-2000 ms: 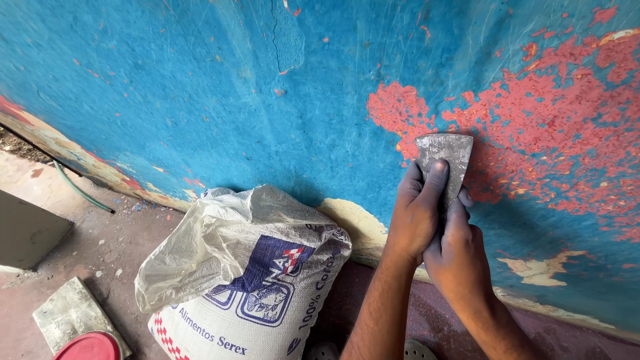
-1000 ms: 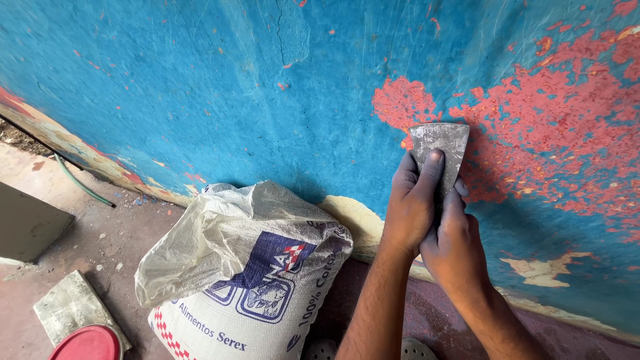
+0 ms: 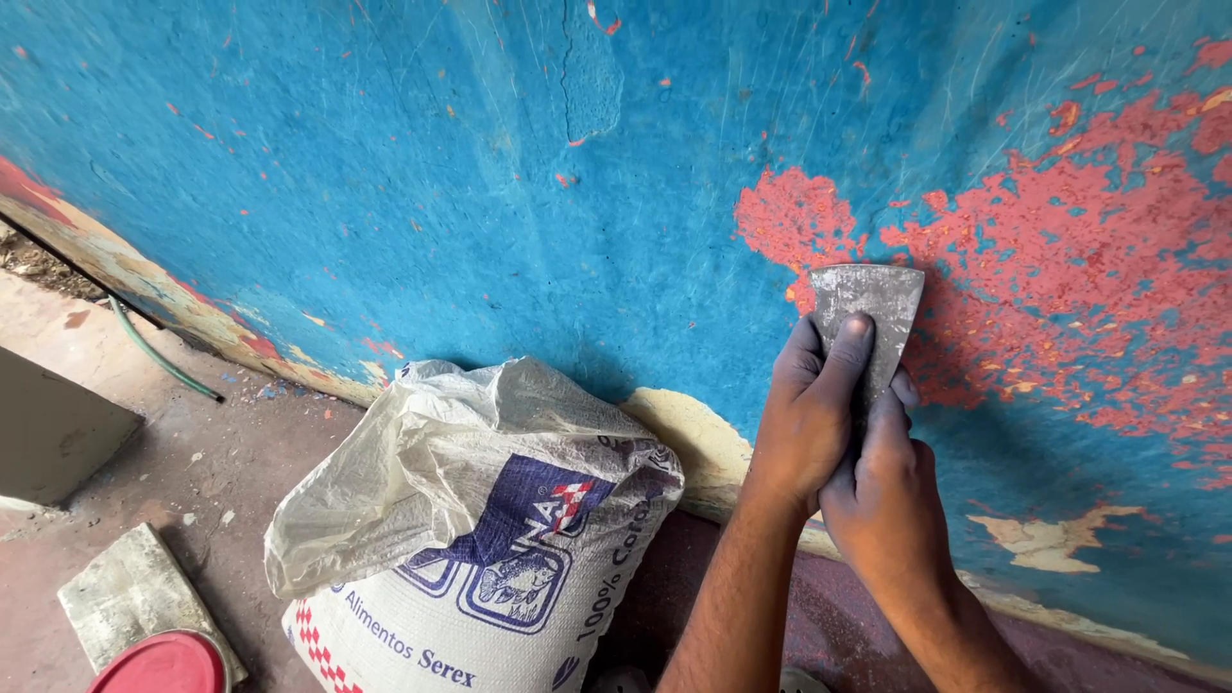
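My left hand [image 3: 804, 414] grips a metal scraper [image 3: 871, 289], its thumb pressed flat on the blade. Just below and to the right, my right hand [image 3: 885, 472] is closed around the scraper's lower part, whose handle is mostly hidden by the fingers. The wide edge of the blade lies at the blue painted wall [image 3: 577, 241], over the border of a patch of exposed red paint [image 3: 1078, 279]. Grey-blue dust coats the fingers of both hands.
A printed woven sack [image 3: 500, 577] stands against the wall's base, left of my forearms. At the lower left are a pale slab [image 3: 144, 597], a red round lid [image 3: 164, 666], a grey block [image 3: 53, 433] and a green hose [image 3: 159, 356]. Shoe tips show at the bottom.
The blade, tilted to the right two seconds ago, has turned more upright and stood slightly higher one second ago. Both hands have kept hold of the scraper.
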